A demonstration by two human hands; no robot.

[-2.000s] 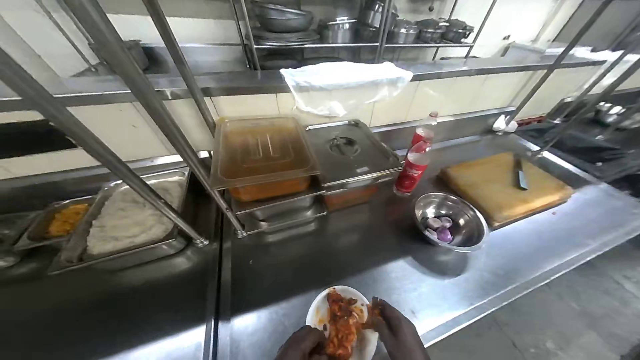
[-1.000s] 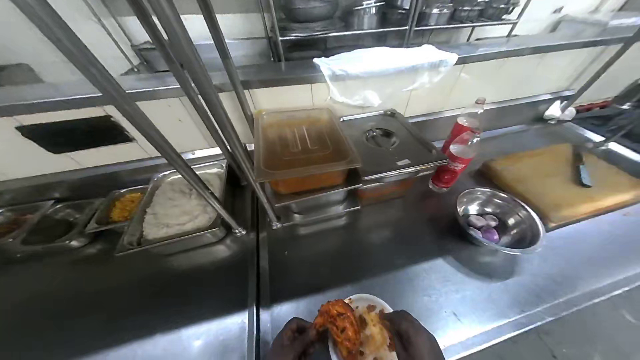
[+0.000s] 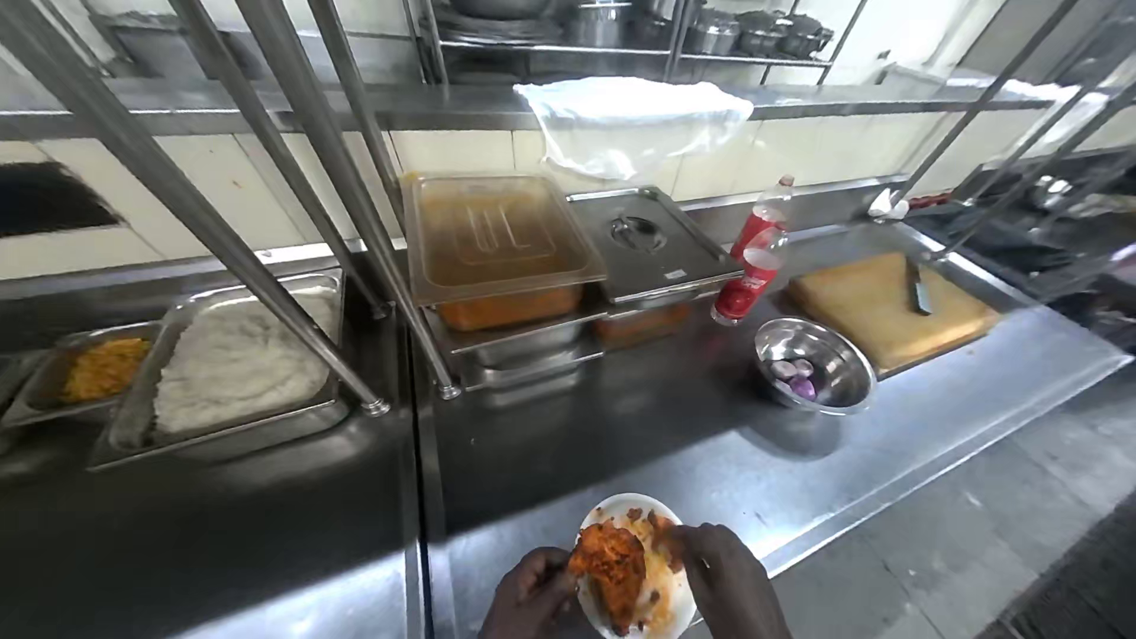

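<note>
A small white plate (image 3: 632, 509) at the bottom middle carries a piece of red-coated food (image 3: 612, 572), perhaps chicken, with orange sauce and bits around it. My left hand (image 3: 537, 593) is at the plate's left side, its fingers touching the edge of the red piece. Over the right side of the plate my right hand (image 3: 729, 577) has its fingertips together at a smaller reddish piece (image 3: 666, 543). Whether the left fingers pinch the food or only rest against it cannot be told.
Behind the plate stand a lidded plastic container (image 3: 506, 235), a steel pan with lid (image 3: 652, 240) and bottles with red labels (image 3: 750, 282). Rightward are a steel bowl (image 3: 852, 377) with onions and a board (image 3: 874, 311) bearing a knife (image 3: 919, 288). Metal posts and a tray of white food (image 3: 235, 364) are left.
My right hand's fingers have come in over the plate's right side since one second ago, when they were at its edge. The view has shifted.
</note>
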